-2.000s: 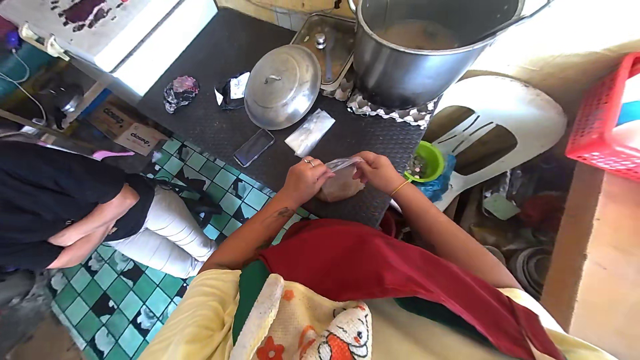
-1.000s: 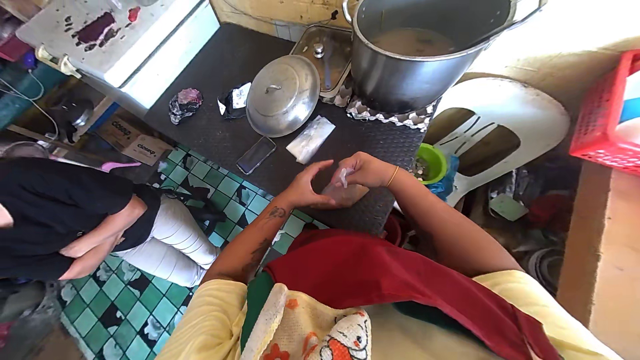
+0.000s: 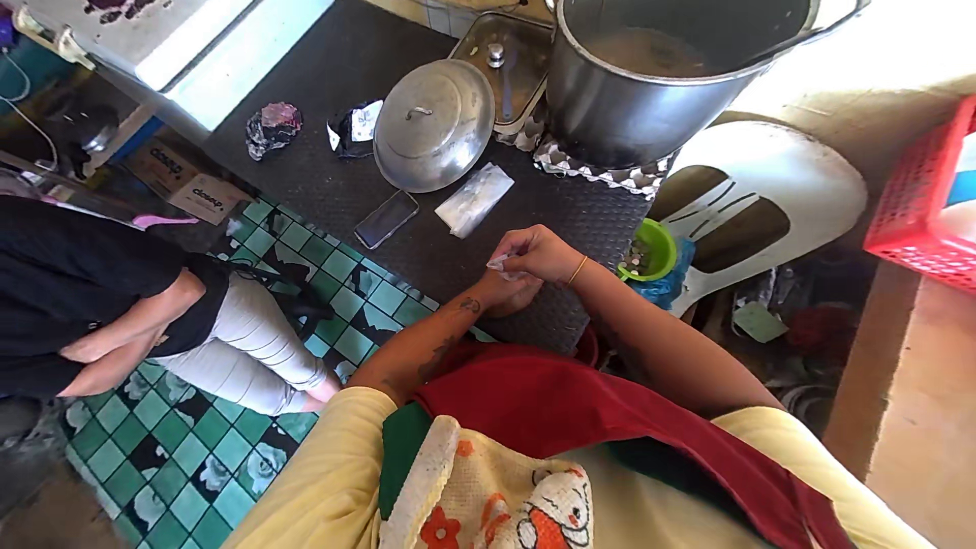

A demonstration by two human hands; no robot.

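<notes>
My right hand (image 3: 536, 255) pinches the gathered top of a small clear plastic bag (image 3: 501, 264), close above my left hand. My left hand (image 3: 509, 293) is just below it, partly covered by the right; what its fingers do with the bag is hidden. Both are over the near corner of a dark textured tabletop (image 3: 320, 175). Beyond them lie a folded clear plastic packet (image 3: 474, 200) and a smartphone (image 3: 386, 219). A round metal lid (image 3: 434, 126) rests farther back, near two crumpled plastic wrappings (image 3: 273, 130).
A large metal pot (image 3: 633, 99) with liquid stands on egg cartons beside a metal tray (image 3: 488, 30). At right are a green container (image 3: 657, 252) holding coins, a white plastic chair (image 3: 808, 175) and a red basket (image 3: 907, 206). A person (image 3: 91, 297) with folded arms is at left.
My hands were apart, holding the bag between them; now the right hand is over the left wrist area, with the bag's top bunched in its fingers. The lid, phone and packet have stayed put.
</notes>
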